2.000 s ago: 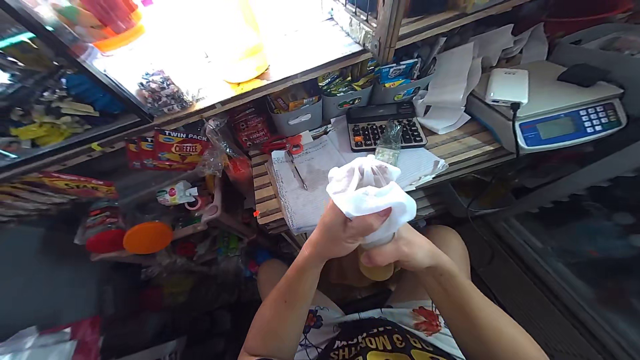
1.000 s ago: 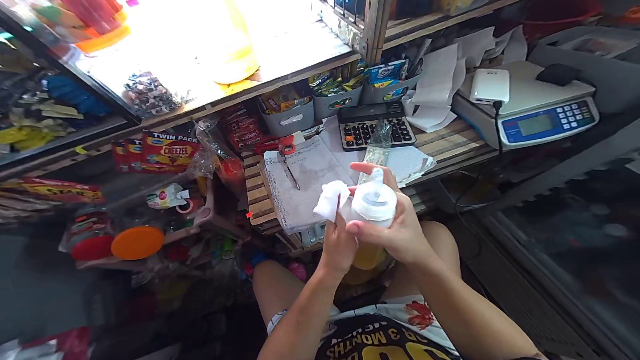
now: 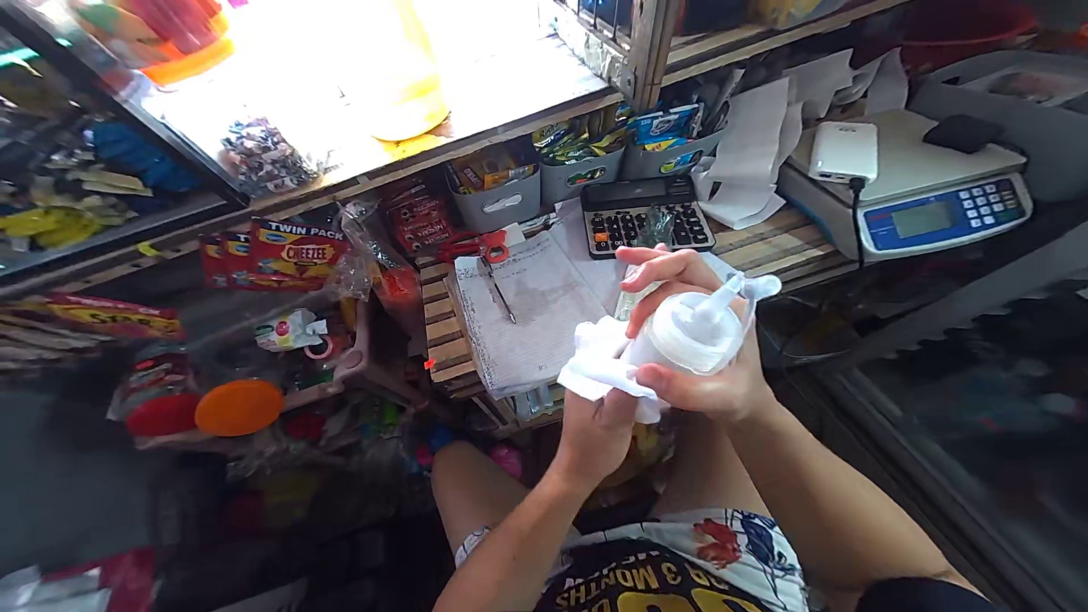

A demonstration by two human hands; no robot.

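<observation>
A white plastic squeeze bottle (image 3: 697, 331) with a nozzle and a small attached cap is tilted in my right hand (image 3: 722, 382), its top facing up and to the right. The fingers of that hand spread around its shoulder. My left hand (image 3: 599, 429) grips a crumpled white tissue or cloth (image 3: 603, 361) against the bottle's left side. Below the hands, the bottle's lower part is hidden. An open notebook (image 3: 552, 310) lies on the slatted wooden table just left of the hands, with a pen (image 3: 499, 291) on it. A calculator (image 3: 646, 221) stands beyond the hands, partly under clear plastic.
Red-handled scissors (image 3: 476, 246) lie at the notebook's top edge. Grey bins (image 3: 497, 204) of sachets line the back. A digital scale (image 3: 918, 195) on the right carries a white power bank (image 3: 844, 151) with a cable. Snack packs (image 3: 297, 255) hang at left, above an orange lid (image 3: 239, 407).
Two seconds ago the white tissue or cloth covered the bottle's upper part. Now it is at the left side, and the nozzle top shows. My right hand has moved up around the bottle's shoulder.
</observation>
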